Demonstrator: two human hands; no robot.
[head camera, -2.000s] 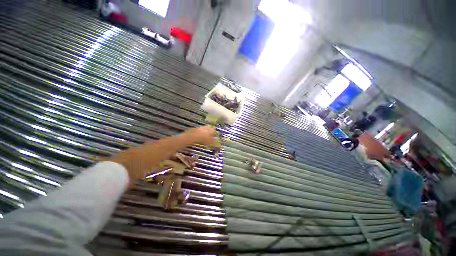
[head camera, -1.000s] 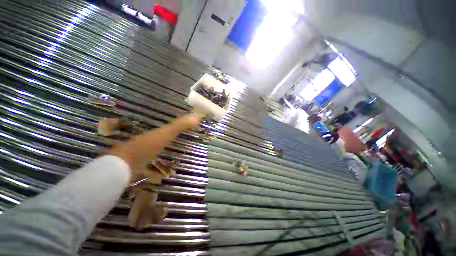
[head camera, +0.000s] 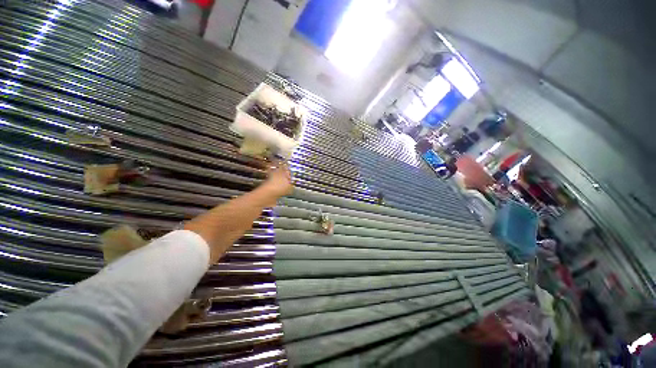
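Observation:
My left hand (head camera: 279, 177) reaches in from the lower left, in a pale sleeve. It is at the far corner of the grey-green fabric panel (head camera: 374, 266), just in front of the white plastic clip bin (head camera: 252, 129) full of silver clips. A tan card pad (head camera: 253, 149) is just beyond my fingertips; blur hides whether they hold anything. A spring clip with a pad (head camera: 324, 223) is on the panel. More tan pads and clips (head camera: 102, 179) lie on the metal tubes (head camera: 165, 118) at left, partly hidden by my arm. My right hand is not in view.
A blue-grey fabric panel (head camera: 403, 183) lies on the tubes beyond the grey-green one. A small clip (head camera: 379, 197) is near its edge. A blue-green bin (head camera: 516, 228) and cluttered cloth stand at the right. A wall with windows is behind.
The view has shifted, so the bin, panel and clips appear further left. My left hand stays at the panel's corner near the bin. More pads at left are uncovered by my arm.

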